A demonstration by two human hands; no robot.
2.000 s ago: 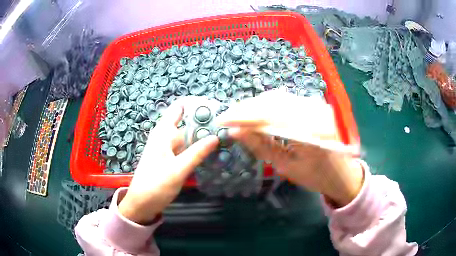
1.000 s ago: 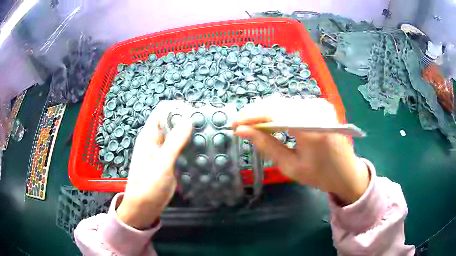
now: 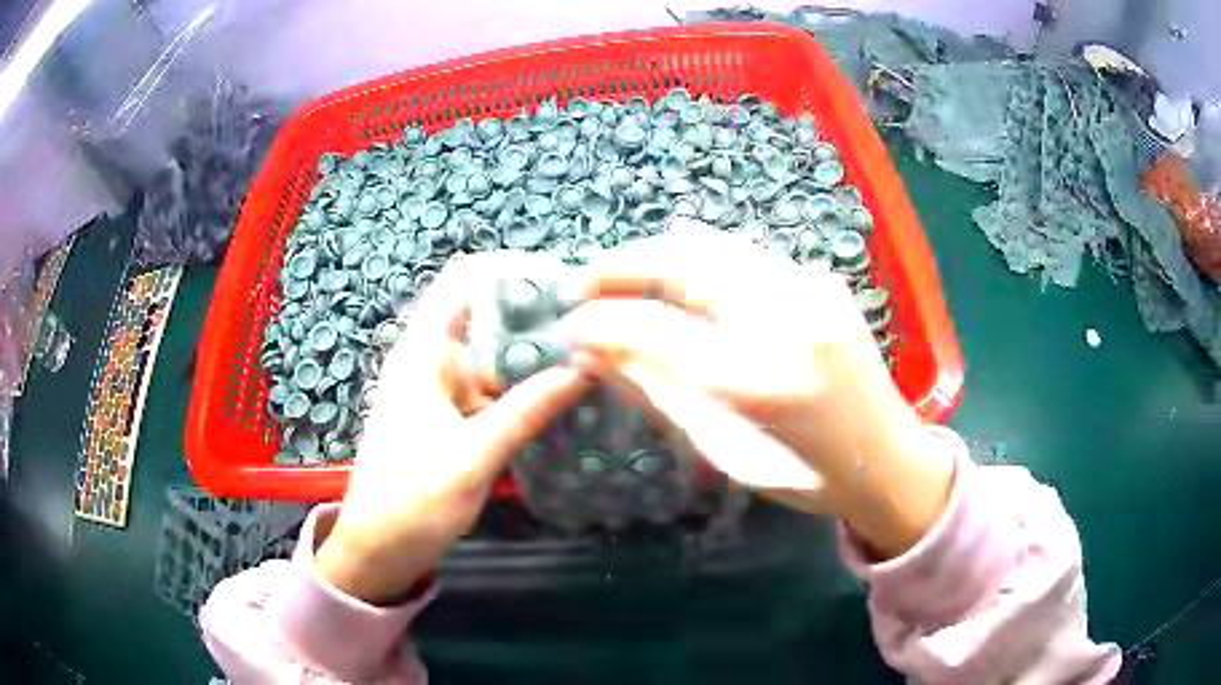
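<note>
My left hand (image 3: 435, 415) grips the upper left of a grey-green moulded rubber sheet (image 3: 609, 462) with raised round domes. The sheet hangs over the near edge of the red basket (image 3: 275, 479), its lower part blurred. My right hand (image 3: 763, 355) touches the sheet's top from the right and holds a slim pale tool (image 3: 750, 448), blurred and slanting down to the right. The tool's tip is hidden between the hands. Many loose rubber caps (image 3: 536, 174) lie heaped in the basket behind both hands.
A waste web with round holes (image 3: 201, 549) lies left of the basket's near corner. A patterned strip (image 3: 123, 402) is at the far left, a dark rubber heap (image 3: 201, 187) at the left rear. Limp rubber sheets (image 3: 1044, 174) and orange-red material (image 3: 1178, 201) are at the right rear.
Since a second ago my right hand has moved left against my left fingers, and the tool has turned from level to slanting down. The sheet's top is now more covered by the hands.
</note>
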